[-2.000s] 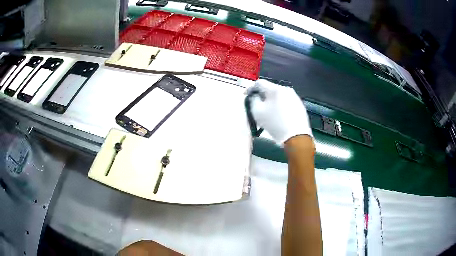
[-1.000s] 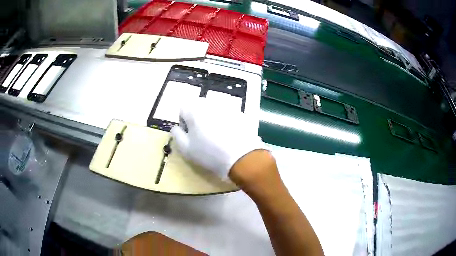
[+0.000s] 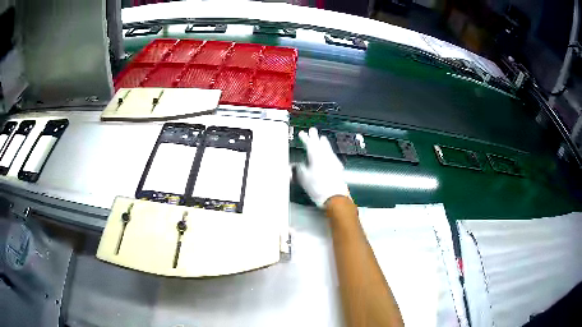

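Two black phone frames, left (image 3: 169, 131) and right (image 3: 223, 137), lie side by side on the white belt (image 3: 96, 156), their lower ends against the near cream guide plate (image 3: 150, 239). My right hand (image 3: 324, 171), in a white glove, is over the green conveyor (image 3: 395, 195) just right of the white belt. Its fingers and thumb are apart and no frame shows in its grip. It partly hides a dark phone frame on the green belt. Another dark phone frame (image 3: 408, 151) lies beside that one. My left hand is not in view.
A red plastic tray (image 3: 274, 89) lies behind the far guide plate (image 3: 169, 102). More frames (image 3: 43, 150) stand in a row at left by the grey metal housing (image 3: 64, 51). Foam sheets (image 3: 408, 255) cover the near bench. More frames (image 3: 456, 156) lie along the green belt.
My right hand carried a frame to the white belt, set it beside the other, released it and moved back over the green conveyor. The row at left has shifted left; the camera view has also moved.
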